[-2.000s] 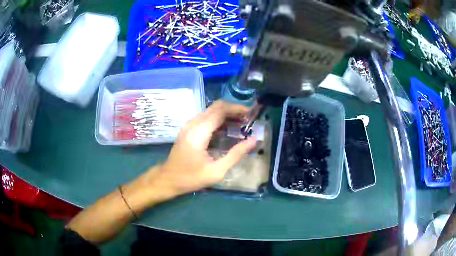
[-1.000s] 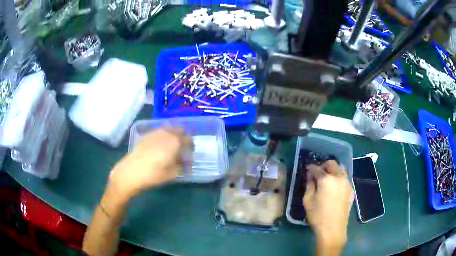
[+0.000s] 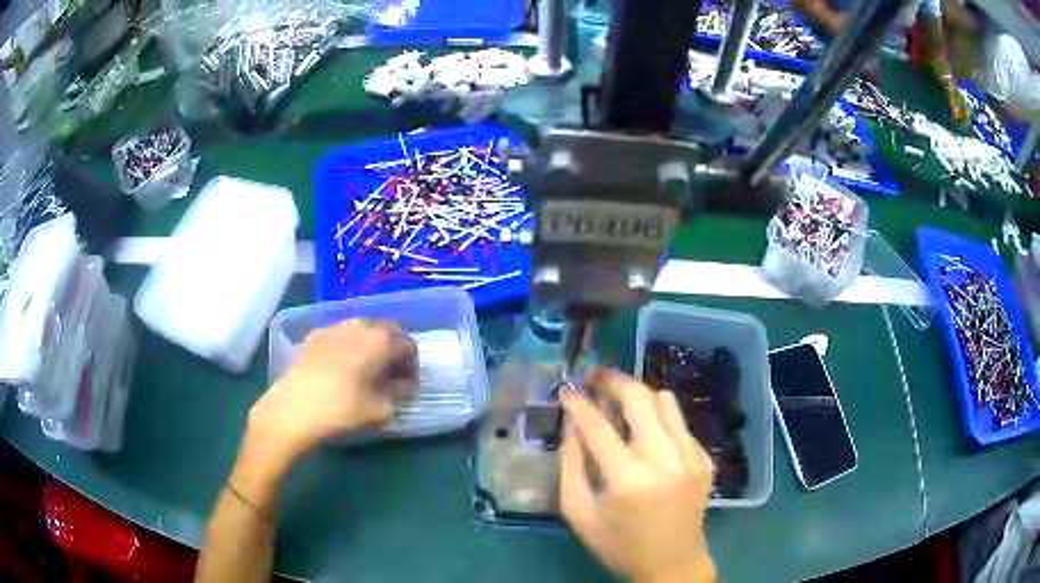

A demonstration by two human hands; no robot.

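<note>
The press with the plate "P6496" (image 3: 607, 226) stands in front of me, its punch (image 3: 578, 342) pointing down over the worn base plate (image 3: 516, 469). My right hand (image 3: 634, 461) is at the fixture under the punch, its thumb and fingertips together around a small dark ring (image 3: 563, 391). My left hand (image 3: 342, 382) is in the left clear tub (image 3: 468, 342) of red-and-white pins (image 3: 443, 382); its fingers are curled and blurred, and I cannot tell if they hold a pin. The right clear tub (image 3: 757, 399) holds black rings (image 3: 696, 393).
A blue tray (image 3: 331, 256) of jumbled pins is behind the left tub, a whitish closed tub (image 3: 222, 273) and stacked boxes (image 3: 68, 342) to the left. A phone (image 3: 812, 412), a small cup (image 3: 812, 245) of pins and another blue tray (image 3: 981, 342) are to the right.
My left hand went from the fixture to the left tub and stays there. My right hand came into view in the black-ring tub, then moved left to the fixture. The view has shifted.
</note>
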